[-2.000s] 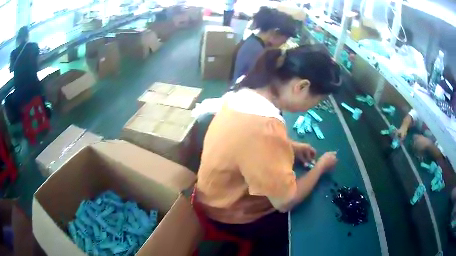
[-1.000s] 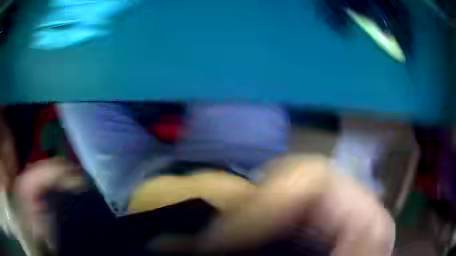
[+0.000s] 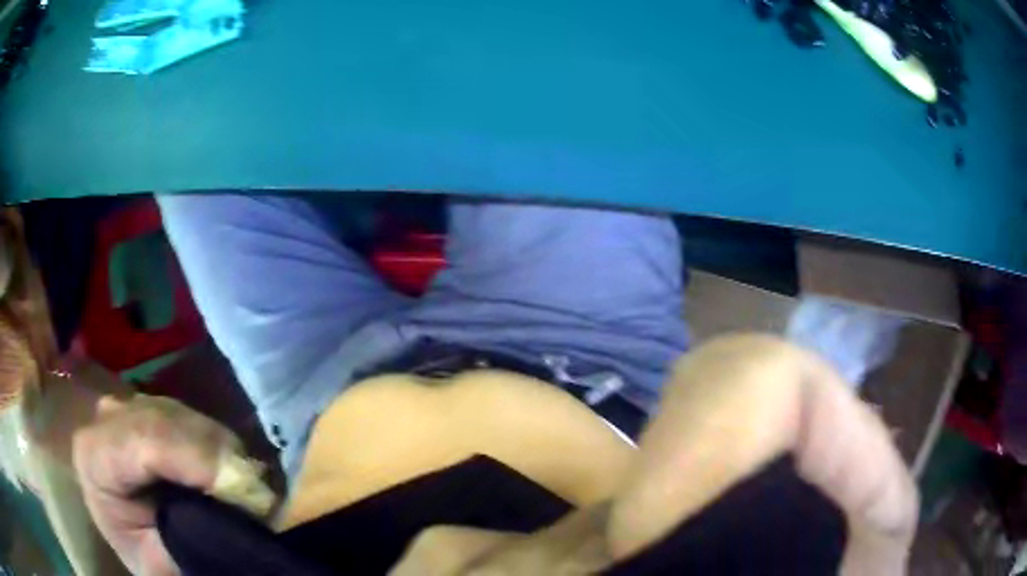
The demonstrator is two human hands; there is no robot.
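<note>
My left hand (image 3: pixel 169 461) is at the lower left, with a pale band on a fingertip, shut on one side of a black garment (image 3: pixel 439 506). My right hand (image 3: pixel 777 416), large and close at the lower right, is shut on the garment's other side. The cloth is stretched and lifted at my waist; its lower part is cut off by the frame. Light-blue plastic housings (image 3: pixel 169 36) lie on the bench at the upper left. A pale yellow hand tool (image 3: pixel 884 54) lies on a pile of small black parts (image 3: pixel 929 28) at the upper right.
The green-blue bench (image 3: pixel 484 113) spans the top, its edge in front of my lap. Red stools (image 3: pixel 141 293) show below at the left. An open carton (image 3: pixel 918 371) with clear plastic (image 3: pixel 845 332) stands under the bench at the right. Part of another person is at the far left edge.
The view has swung from the neighbouring worker and large carton down to my lap and bench. Both hands were blurred a second ago; now their hold on the black cloth shows clearly.
</note>
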